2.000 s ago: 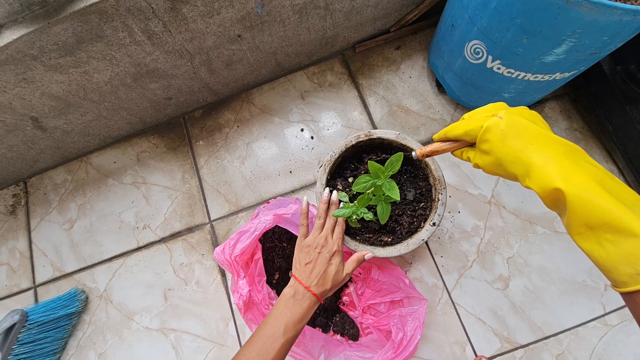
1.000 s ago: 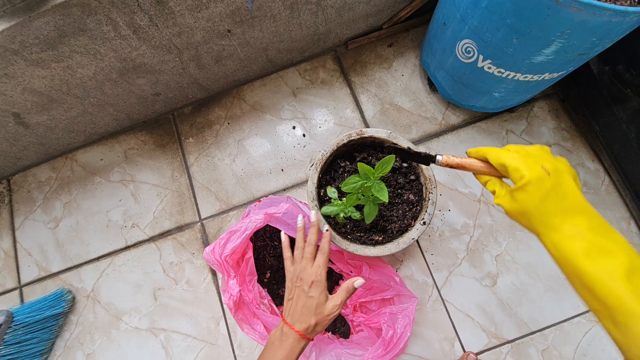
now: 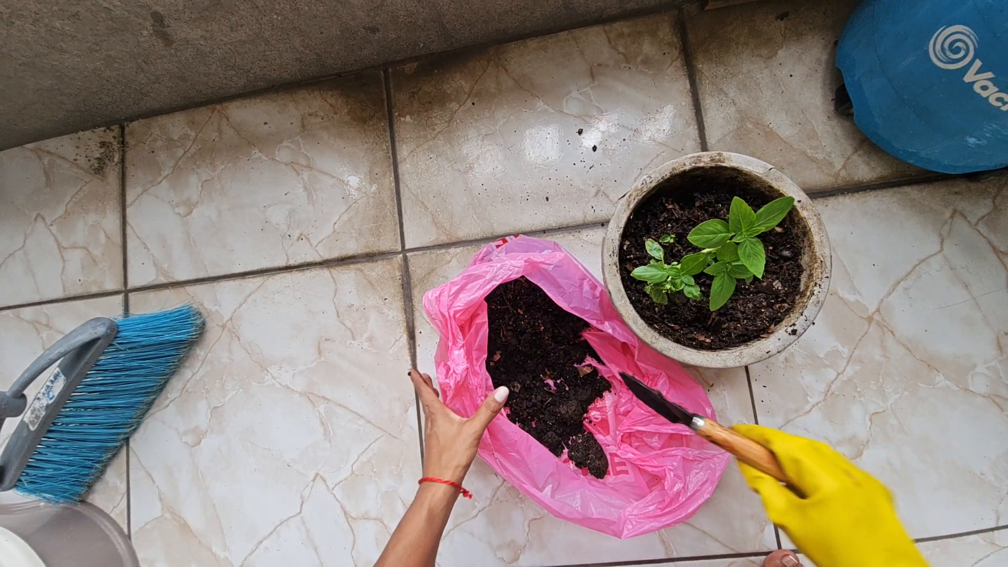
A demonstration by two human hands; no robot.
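My left hand (image 3: 454,421), bare with a red string at the wrist, is at the left edge of a pink plastic bag (image 3: 504,260); its thumb lies over the rim and its other fingers are partly hidden at the bag's outer side. Dark soil (image 3: 543,354) lies inside the bag. My right hand (image 3: 819,488), in a yellow rubber glove, grips the wooden handle of a small garden trowel (image 3: 661,400), whose dark blade is over the bag's right part. Up and right of the bag, a round pot (image 3: 819,268) holds soil and a green leafy plant (image 3: 728,248).
A blue broom head (image 3: 118,402) lies at the left above a grey plastic container (image 3: 79,528). A blue bucket (image 3: 921,87) stands at the upper right. A concrete wall (image 3: 236,47) runs along the top. Soil crumbs dot the tiled floor (image 3: 276,417). Toes show at the bottom edge.
My right hand has moved the trowel from the pot to over the bag. My left hand has moved from between bag and pot to the bag's left edge. The view has shifted.
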